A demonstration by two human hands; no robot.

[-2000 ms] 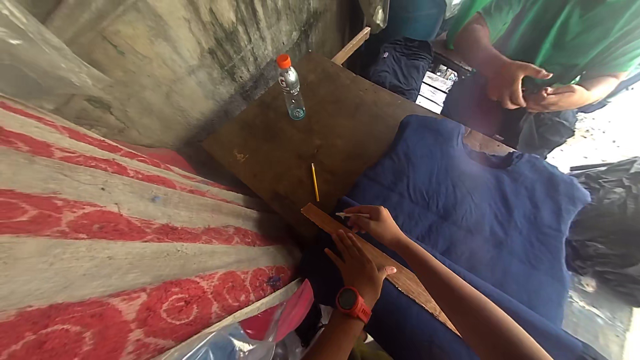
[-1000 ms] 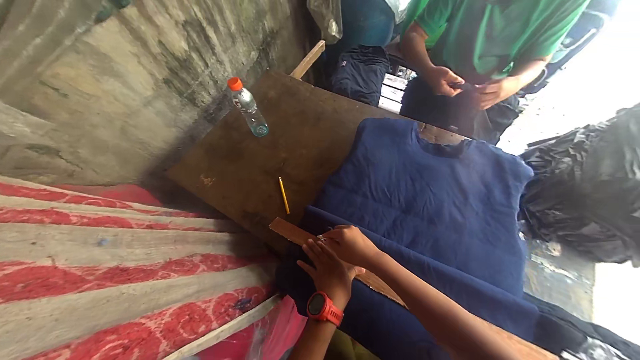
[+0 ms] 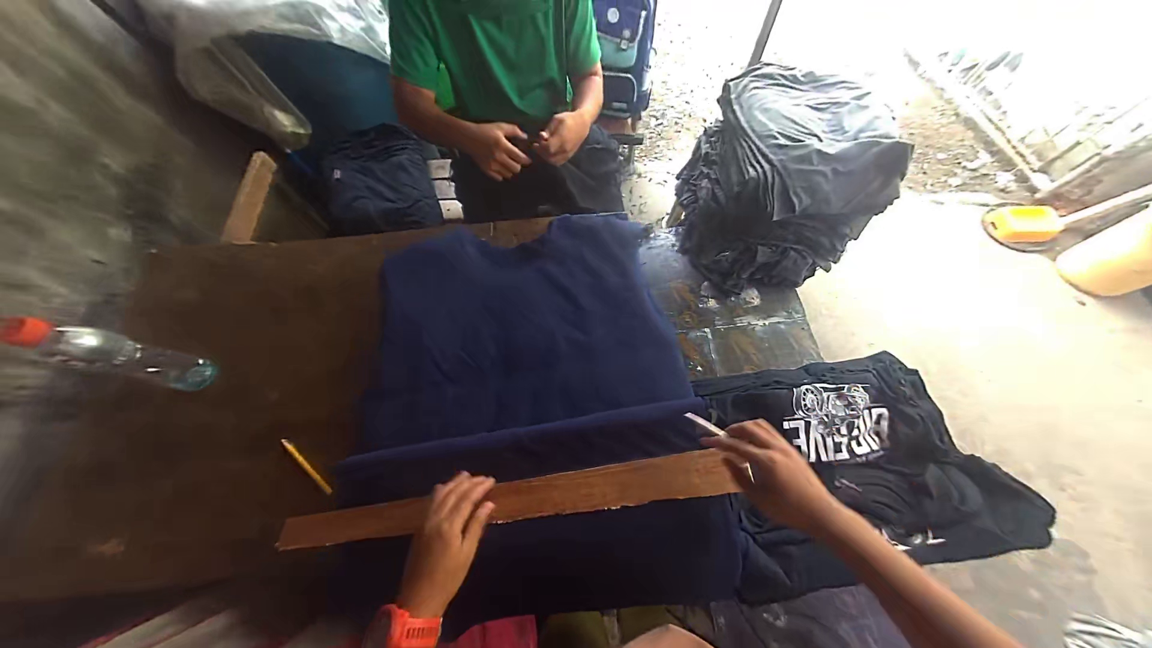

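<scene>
A flat brown wooden strip [image 3: 594,489] lies across the near part of navy blue fabric [image 3: 531,342], which is laid out like a shirt body with a folded ridge just beyond the strip. My left hand [image 3: 457,517], with a red watch on its wrist, presses on the strip left of its middle. At the strip's right end, my right hand [image 3: 769,468] holds a thin whitish marking piece [image 3: 706,425] between its fingers; what exactly it is cannot be told. A yellow pencil [image 3: 307,466] lies on the wooden table [image 3: 243,306], left of the fabric.
A clear plastic bottle [image 3: 117,353] with an orange cap is at the left. Dark printed garments [image 3: 864,477] lie at the right, and a tall stack of dark cloth [image 3: 801,162] stands at the back right. Across the table is a person in a green shirt [image 3: 513,63].
My right hand has moved away from beside my left hand to the strip's right end. My left hand stays on the strip. The view has swung to the right.
</scene>
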